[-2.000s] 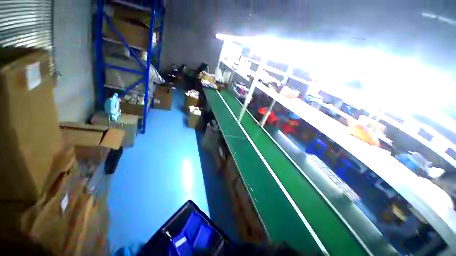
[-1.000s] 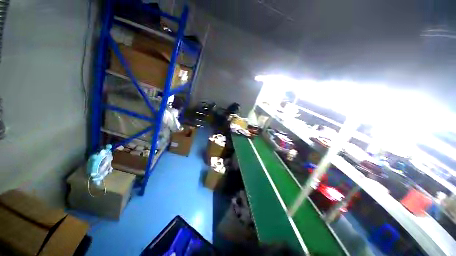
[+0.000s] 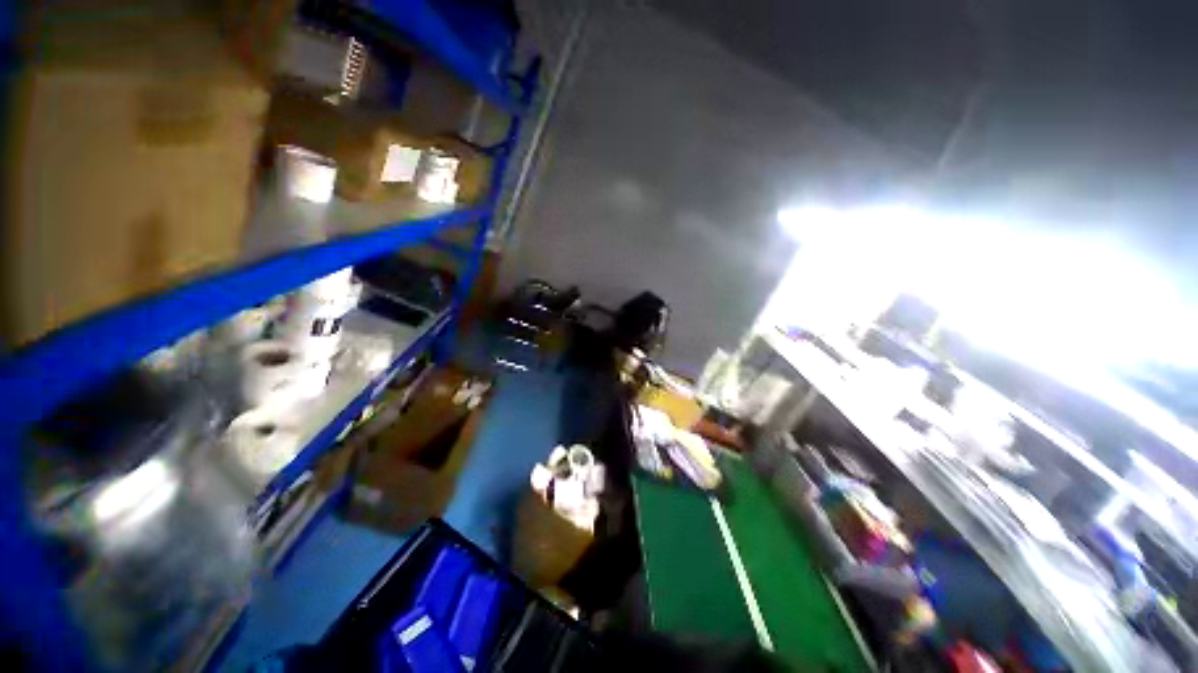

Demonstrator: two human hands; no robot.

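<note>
A black tray juts up from the bottom edge of the head view, tilted, its rim at an angle. Several blue back covers lie in it, and one has a small white label. The near part of the tray is cut off by the picture's edge. Neither of my hands can be made out. Dark blurred shapes at the bottom edge cannot be told apart.
Blue racking stands close on the left with cartons and white rolls. An open carton is by its foot. A carton with white rolls stands beside the green bench. White shelving runs along the right.
The view has moved forward along the aisle. The blue racking, the floor cartons and the bench's far end are nearer. The tray stays at the bottom edge and shows more of its covers than one second ago.
</note>
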